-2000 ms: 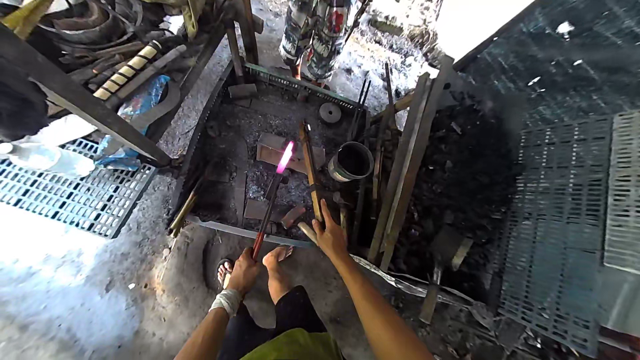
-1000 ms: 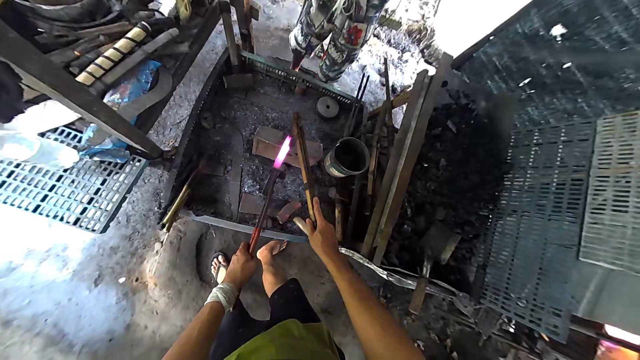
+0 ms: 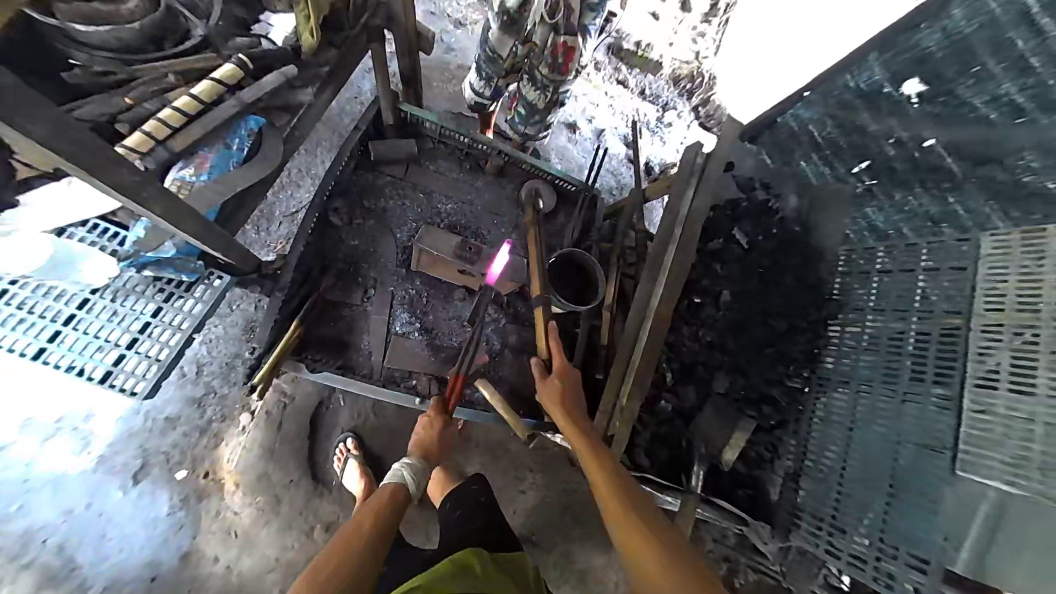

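My left hand, with a pale wrap at the wrist, grips the red handles of long metal tongs. At their far end a glowing piece of hot metal shows pinkish-white, beside or over a steel anvil block; whether it touches cannot be told. My right hand holds a long wooden tool handle, which reaches forward near a round metal piece; the tool's head is not clear. A round can with dark contents stands just right of the handle.
A low frame holds dark grit. Wooden planks separate it from a charcoal heap. Plastic grates lean at the right. A person in patterned trousers stands beyond the far edge. A wrapped handle lies at upper left.
The wooden handle in my right hand has moved, its far end now near the round metal piece. The hot metal stays held out in the tongs. The other person's legs have shifted.
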